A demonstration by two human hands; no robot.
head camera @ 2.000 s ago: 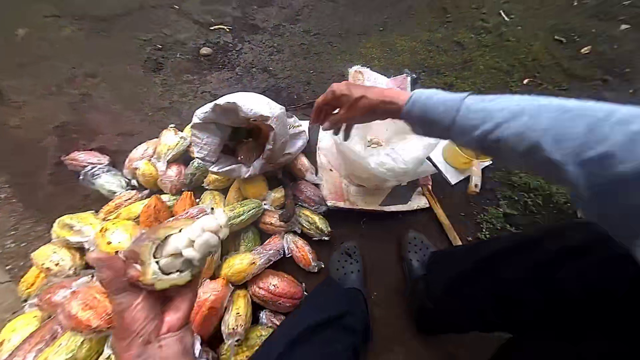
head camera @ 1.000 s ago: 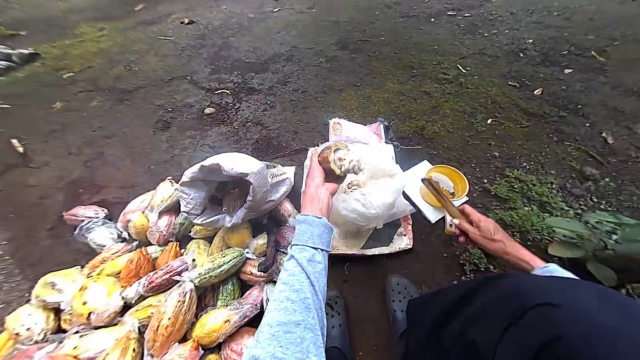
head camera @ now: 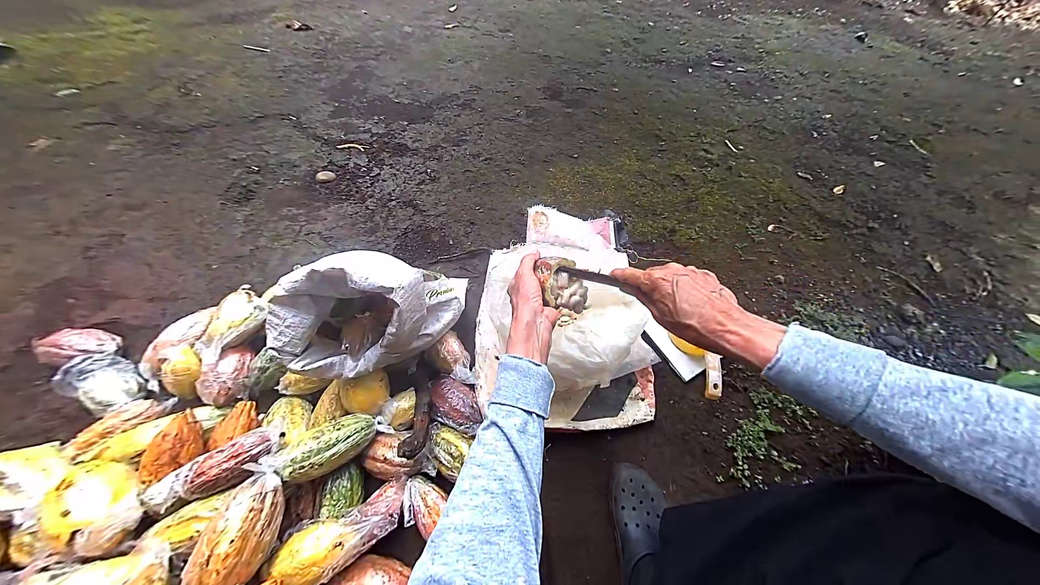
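Observation:
My left hand (head camera: 532, 313) holds an opened cacao pod (head camera: 552, 275) whose white, pulpy beans (head camera: 570, 294) show, over a white plastic bag (head camera: 601, 333). From the right, my right hand (head camera: 691, 305) grips a narrow, dark tool (head camera: 589, 277), and its far end is at the pod's open side. Whether the tool is a blade cannot be told. The bag rests on a white woven sack (head camera: 497, 325). A yellow bowl (head camera: 686, 345) is partly hidden under my right hand.
Many cacao pods (head camera: 325, 447), several in clear plastic, lie heaped at the left. An open white sack (head camera: 366, 272) stands behind them with something brown inside. A light-coloured handle (head camera: 713, 375) lies beside the bowl. My shoe (head camera: 636, 508) is below, on dark soil.
My right hand has moved from the yellow bowl to the opened pod, with the tool in it. My left hand, earlier low over the heap with the pod, is now above the plastic bag.

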